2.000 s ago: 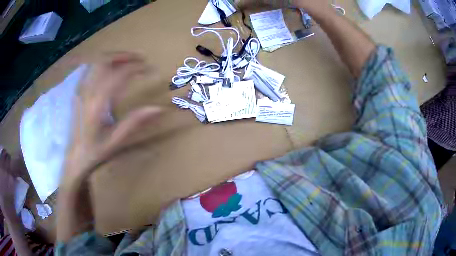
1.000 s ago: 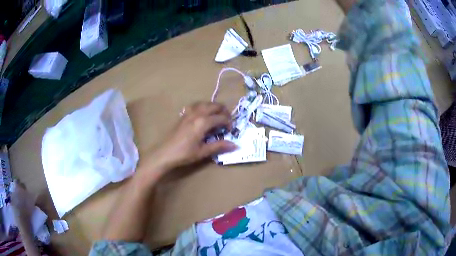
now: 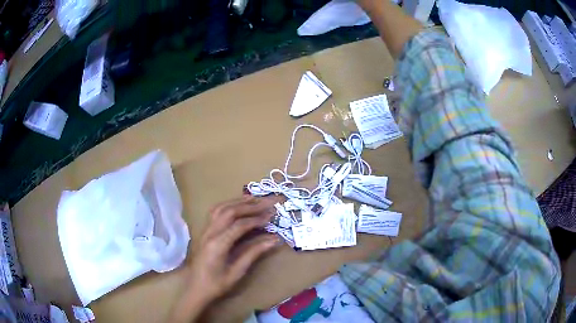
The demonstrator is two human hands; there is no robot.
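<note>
My left hand has its fingers spread at the left edge of a pile of white USB cables; it seems to hold nothing. Instruction leaflets lie at the pile's near side, and another leaflet lies above it. A folded white paper lies farther back. My right arm reaches to the top edge; its hand is cut off by the picture. A white sheet or bag lies beside that wrist, on the green surface.
A large white bag lies left of my left hand. White boxes stand or lie on the dark green surface. Another white sheet and retail boxes are at the upper right.
My left hand has drawn back to the pile's left edge. Black cables seen among the white ones earlier no longer show. My right arm now reaches out at the top centre. The view has shifted.
</note>
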